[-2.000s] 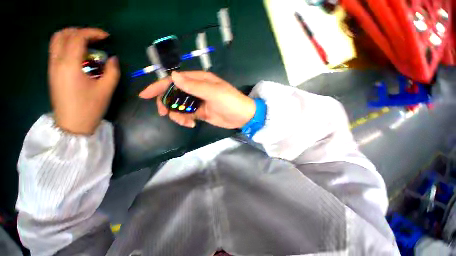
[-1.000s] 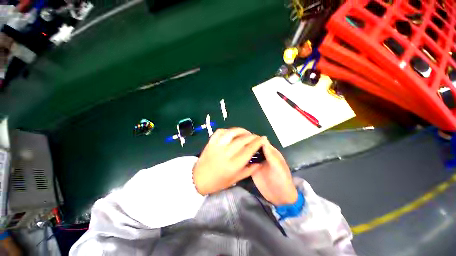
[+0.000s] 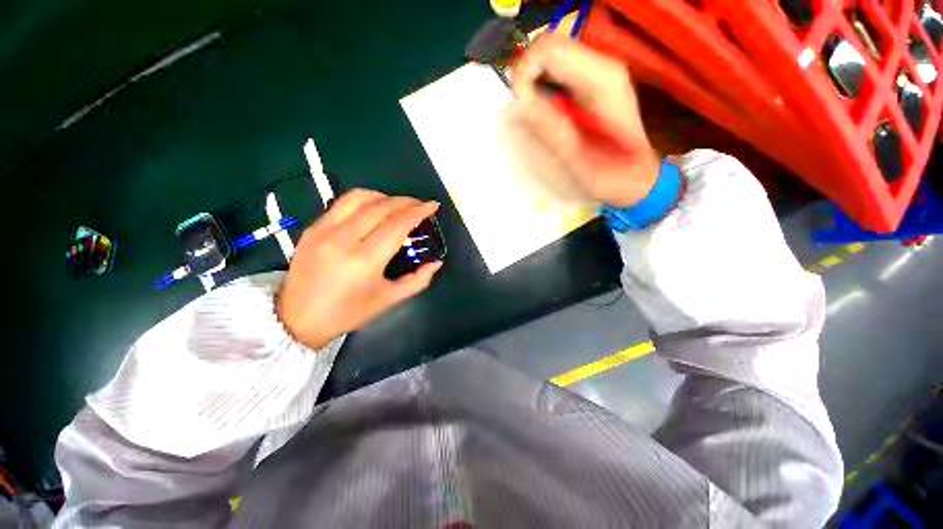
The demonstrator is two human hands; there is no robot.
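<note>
My left hand (image 3: 357, 263) grips a dark watch head (image 3: 422, 246) between thumb and fingers at the mat, left of the paper; its screen is lit with small white and blue marks. My right hand (image 3: 584, 129), blurred, with a blue wrist band, holds the red marker pen (image 3: 595, 126) over the paper sheet (image 3: 465, 155); the pen's tip cannot be made out. A second watch (image 3: 204, 240) with a dark screen lies at the blue stick (image 3: 267, 235) taped to the mat. Another watch (image 3: 91, 251) with a colourful lit screen lies at far left.
Red plastic trays (image 3: 765, 93) holding dark watches stand tilted at upper right. A dark round item (image 3: 494, 41) and a yellow-topped item (image 3: 506, 6) are beyond the paper. White tape strips (image 3: 318, 170) lie on the green mat (image 3: 300, 83). The bench's front edge borders grey floor.
My hands, together around a watch a second ago, are now apart. My right hand has moved to the paper and picked up the red pen. My left hand keeps a watch beside the paper.
</note>
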